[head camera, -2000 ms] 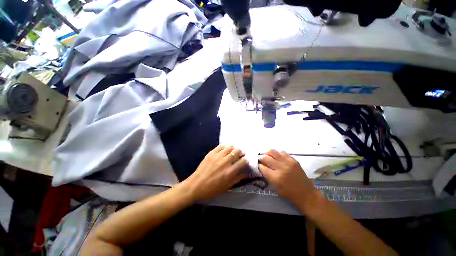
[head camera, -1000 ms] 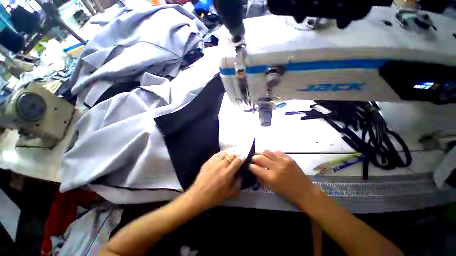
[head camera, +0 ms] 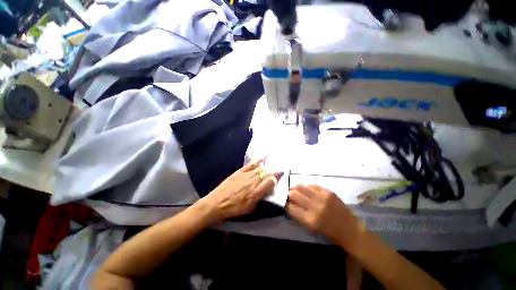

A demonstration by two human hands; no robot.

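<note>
A light grey garment panel (head camera: 130, 141) lies left of the needle, joined to a wide black panel (head camera: 218, 144). My left hand (head camera: 243, 190) rests on the cloth near the table's front edge, fingers pressing a pale piece of it flat. My right hand (head camera: 317, 209) pinches the cloth edge (head camera: 288, 190), a thin dark line, just right of the left fingers. Both hands are in front of the presser foot (head camera: 291, 118) of the white sewing machine (head camera: 362, 85). The image is slightly blurred, and the fingertips of my right hand are partly hidden.
Black strips (head camera: 421, 158) lie tangled under the machine arm. A yellow-green tool (head camera: 382, 191) and a blue stick (head camera: 397, 191) lie beside them. A ruler-like band (head camera: 418, 224) runs along the front edge. A beige machine (head camera: 34, 107) stands left; more grey cloth (head camera: 153, 39) is heaped behind.
The dark flap that stood up between my hands is folded down and the pale cloth lies flatter. My left fingers have spread over it; my right hand has moved slightly toward the front edge.
</note>
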